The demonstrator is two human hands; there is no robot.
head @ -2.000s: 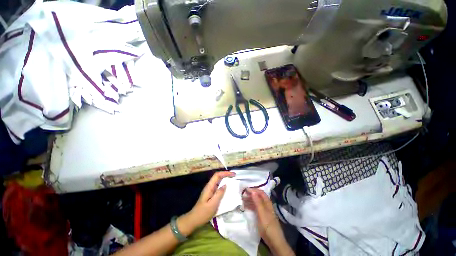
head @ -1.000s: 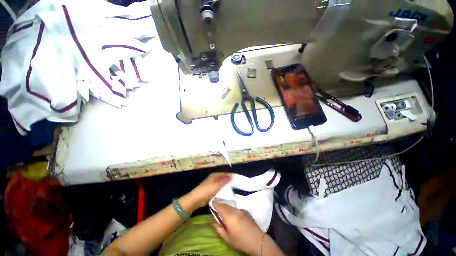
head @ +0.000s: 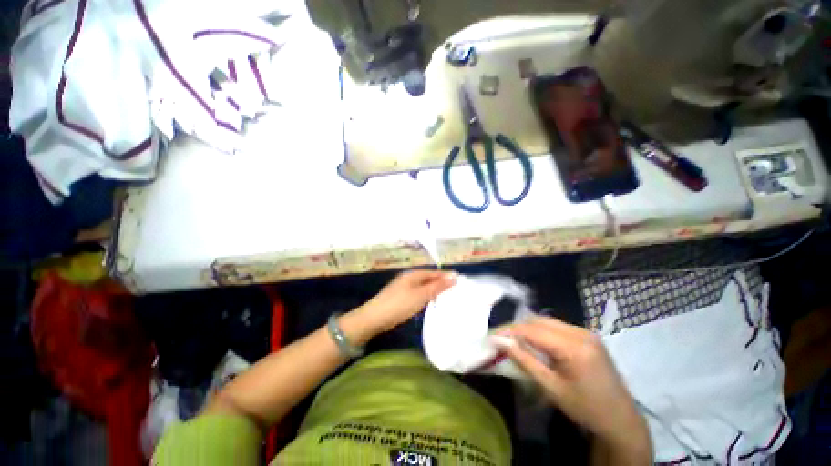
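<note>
A white garment piece with a bit of maroon stripe at its lower edge is held over the lap, curved into a loop with a dark gap inside. My left hand grips its upper left edge near the table front. My right hand pinches its lower right side and is slightly blurred. The scissors with dark green loop handles lie on the machine bed, touched by no hand.
A smartphone and a slim red-and-black tool lie right of the scissors. White striped pieces heap on the table at left and low at right. A sewing machine stands behind; a white sliver hangs at the table edge.
The view has shifted, so the table sits higher in the picture. My right hand has moved right, away from my left, and the piece has been turned and spread into a loop.
</note>
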